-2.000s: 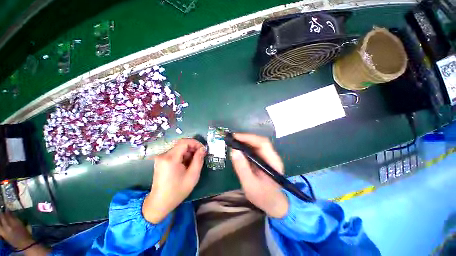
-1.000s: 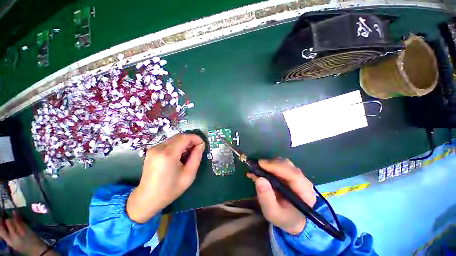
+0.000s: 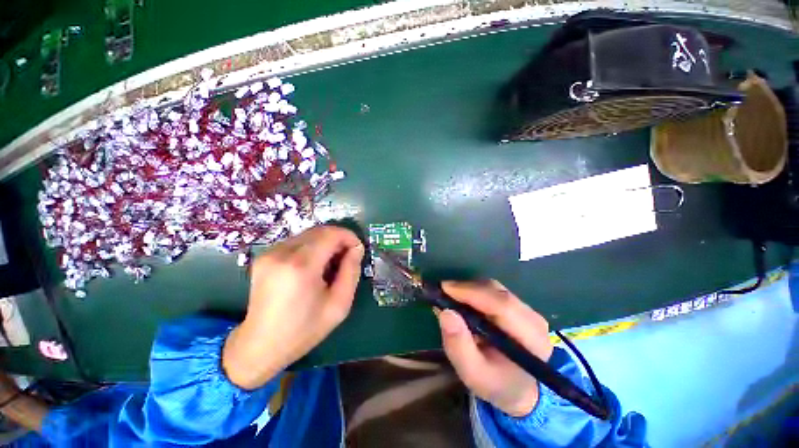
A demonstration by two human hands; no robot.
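A small circuit board [image 3: 392, 284], green at its far end and silvery grey nearer me, lies flat on the green bench. My right hand [image 3: 492, 341] holds a black soldering iron [image 3: 526, 357] by its handle. The iron's metal tip is over the board's right part; whether it touches cannot be told. My left hand [image 3: 302, 293] is at the board's left edge with thumb and index finger pinched together. What it pinches is too small to tell. A large pile of white-and-red wired parts [image 3: 175, 184] lies left of the board.
A black fan [image 3: 613, 83] and a cardboard tube [image 3: 701, 153] stand at the back right. A white card [image 3: 583, 213] with a wire loop lies before them. A pale rail [image 3: 350, 44] borders the belt with circuit boards [image 3: 120, 31]. Another person's hand [image 3: 22, 404] is lower left.
The view has shifted, with the pile now further left and the fan further right. The iron's tip has moved from the board's green far end toward its silvery part. Both hands keep their grips.
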